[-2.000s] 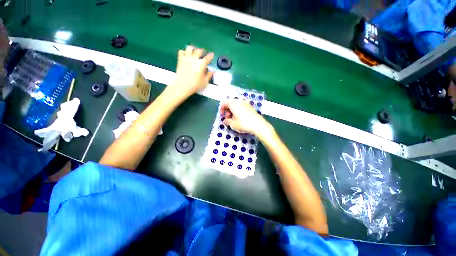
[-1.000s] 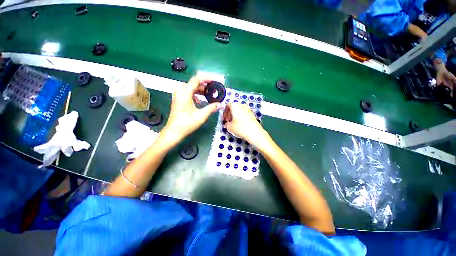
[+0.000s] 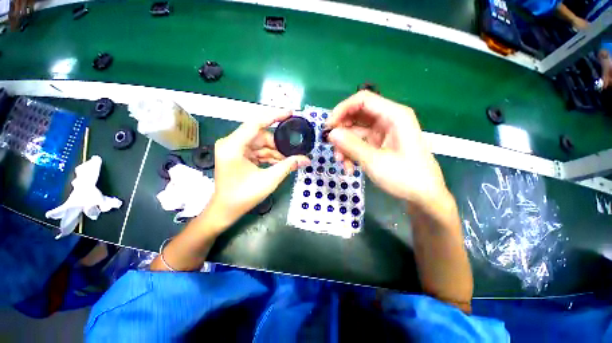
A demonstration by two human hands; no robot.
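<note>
My left hand (image 3: 249,167) holds a black round housing (image 3: 294,136) by its edge, its centre hole facing me, above the upper left of the tray. My right hand (image 3: 386,144) is just right of the housing, thumb and fingertips pinched on a small round dark insert (image 3: 327,134); the two hands do not touch. The pale blister tray (image 3: 325,224) with rows of dark dots lies on the bench below both hands, its upper right part hidden by my right hand. Another housing (image 3: 264,205) lies on the bench, partly hidden behind my left hand.
A squeeze bottle (image 3: 168,124), crumpled white cloth (image 3: 184,191) and spare housings (image 3: 123,137) lie left. A limp white glove (image 3: 84,194) and blue-filmed tray (image 3: 59,144) are further left. Clear bags (image 3: 517,228) lie right. Parts sit on the green belt (image 3: 335,63). A person's hand shows upper right.
My left hand took the housing from the belt side and brought it over the tray. My right hand has lifted off the tray and turned beside the housing. Parts on the belt have shifted left.
</note>
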